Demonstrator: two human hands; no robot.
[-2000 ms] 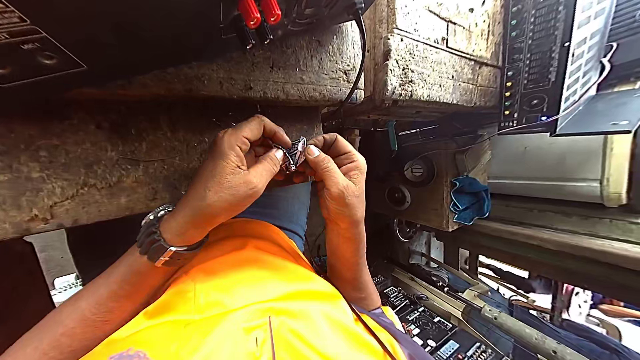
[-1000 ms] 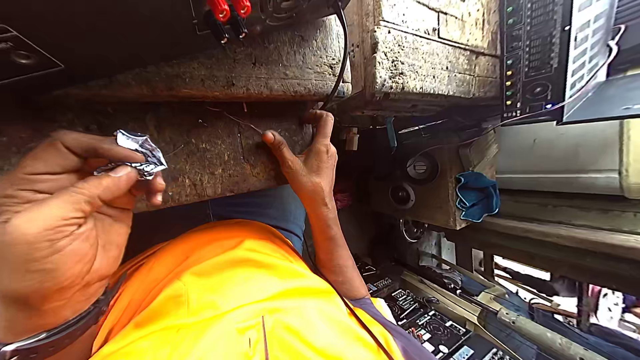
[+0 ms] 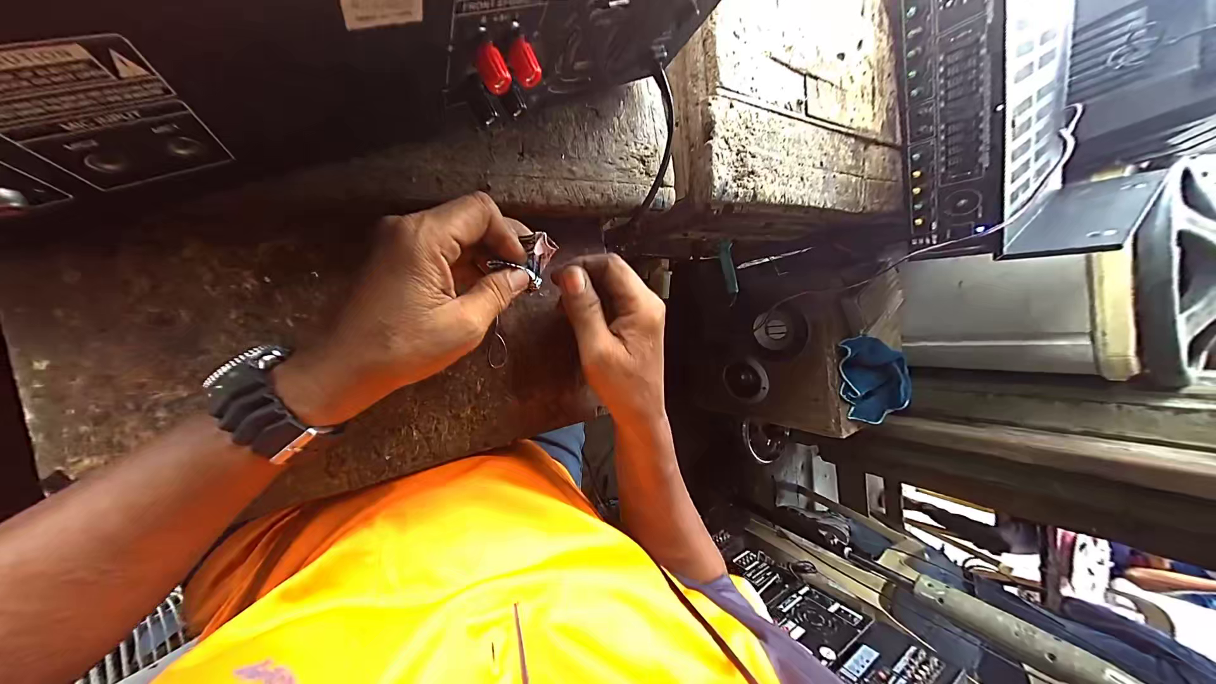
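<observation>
My left hand [image 3: 432, 285], with a dark watch on its wrist, pinches a small piece of crumpled foil wrapper [image 3: 541, 252] between thumb and fingers above the wooden bench. Just right of it is my right hand [image 3: 617, 323], its thumb and index fingertip pressed together beside the foil. Whether something very thin is between those fingertips cannot be told. A thin wire loop [image 3: 498, 347] hangs below the left fingers.
A black amplifier [image 3: 285, 85] with red and black binding posts [image 3: 494, 68] stands at the bench's [image 3: 142, 313] far side. Rightward are a black cable [image 3: 669, 133], a wooden block [image 3: 798, 104], an audio mixer [image 3: 953, 123], a speaker box [image 3: 807, 399] and a blue cloth [image 3: 872, 378].
My left hand has moved right from the left edge of the view with the foil, back beside my right hand. My right hand has left the bench edge where it rested.
</observation>
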